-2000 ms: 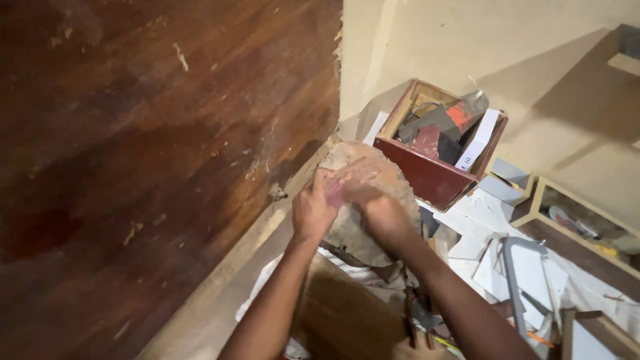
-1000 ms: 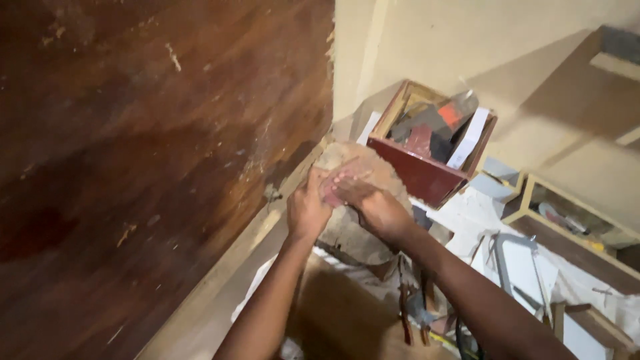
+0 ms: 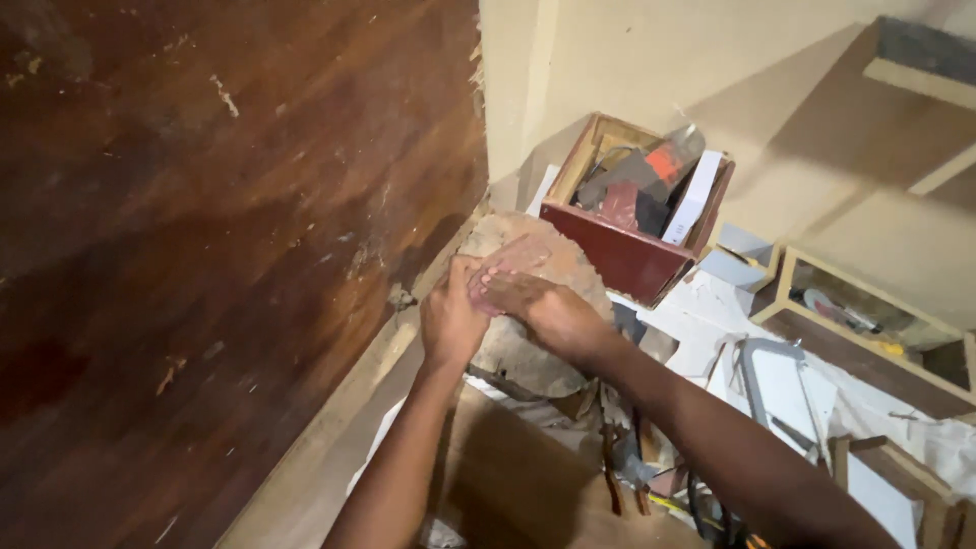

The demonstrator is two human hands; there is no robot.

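Observation:
A pinkish, flat piece [image 3: 488, 290] lies between my two hands over a round, rough-edged block [image 3: 534, 362] that looks like stone or wood. My left hand [image 3: 455, 313] grips the left end of the piece, thumb up. My right hand [image 3: 537, 305] lies across it with the fingers extended and pressed on it; whether the fingers close around it is hidden. Reddish dust or a reddish smear [image 3: 560, 252] covers the upper part of the block. Just behind the block stands a dark red wooden box [image 3: 618, 252] holding a clear bottle with an orange label [image 3: 675, 156] and dark pieces.
A large brown wooden panel [image 3: 229, 229] rises at the left. At right are an open-topped wooden tray [image 3: 846, 366], a hacksaw frame [image 3: 755, 389], white sheets [image 3: 709, 313] and wood offcuts. A shelf [image 3: 923, 76] juts from the wall. A brown surface [image 3: 518, 473] lies below the block.
My right hand has shifted slightly over the pinkish piece, its fingers now flatter and more extended. My left hand stays at the piece's left end.

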